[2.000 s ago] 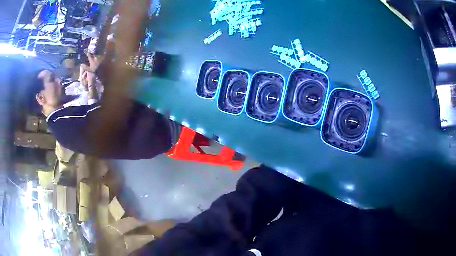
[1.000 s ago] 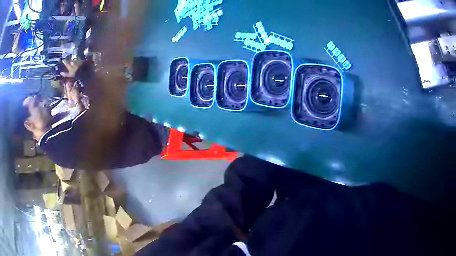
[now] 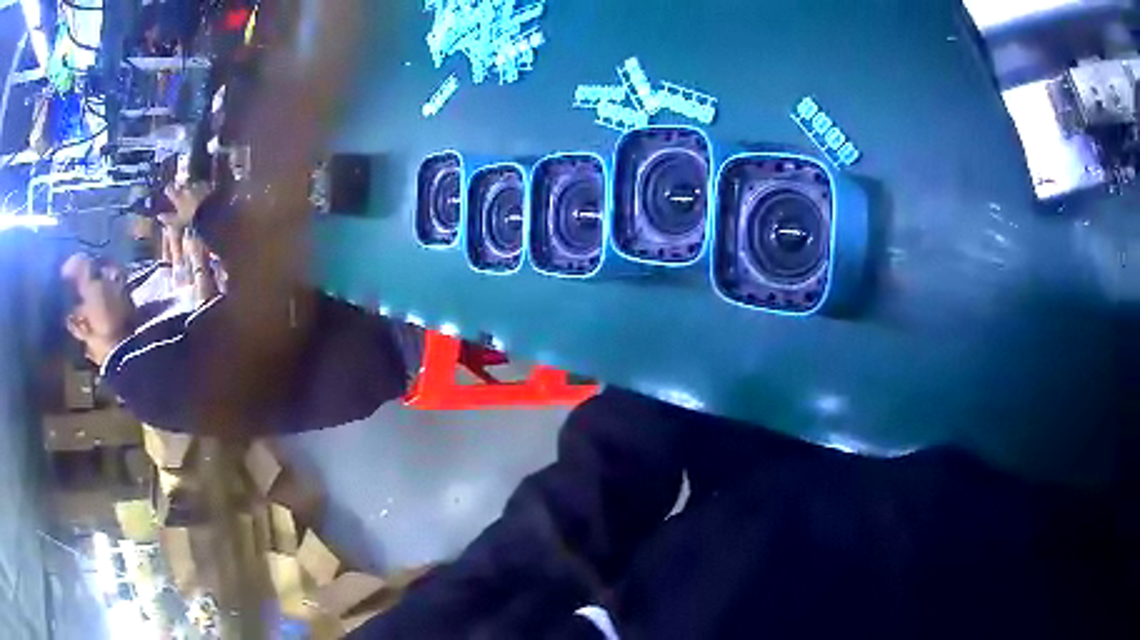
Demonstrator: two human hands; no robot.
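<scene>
Several speaker units stand side by side in a row on the dark-green mat point(image 3: 563, 328), black faces with round cones turned towards me. The nearest and largest speaker unit point(image 3: 775, 234) is at the right end, with its light-blue side showing. The smallest-looking speaker unit point(image 3: 439, 200) is at the left end. Small blue moulded strips point(image 3: 644, 103) lie loose behind the row, and one more strip point(image 3: 828, 131) lies behind the right end. A heap of blue strips point(image 3: 485, 38) is at the top. Neither of my hands is in view.
Another person point(image 3: 250, 363) in a dark jacket sits at the left along the bench. A red stool point(image 3: 494, 390) stands below the bench edge. Cardboard boxes point(image 3: 300, 556) are at lower left. A silver-white machine point(image 3: 1063, 119) is at upper right. A blurred brown band crosses the left side.
The view has shifted, so the speaker row and strips appear farther left and slightly higher than in the earliest frame. The row's arrangement looks unchanged. No hand has come into view.
</scene>
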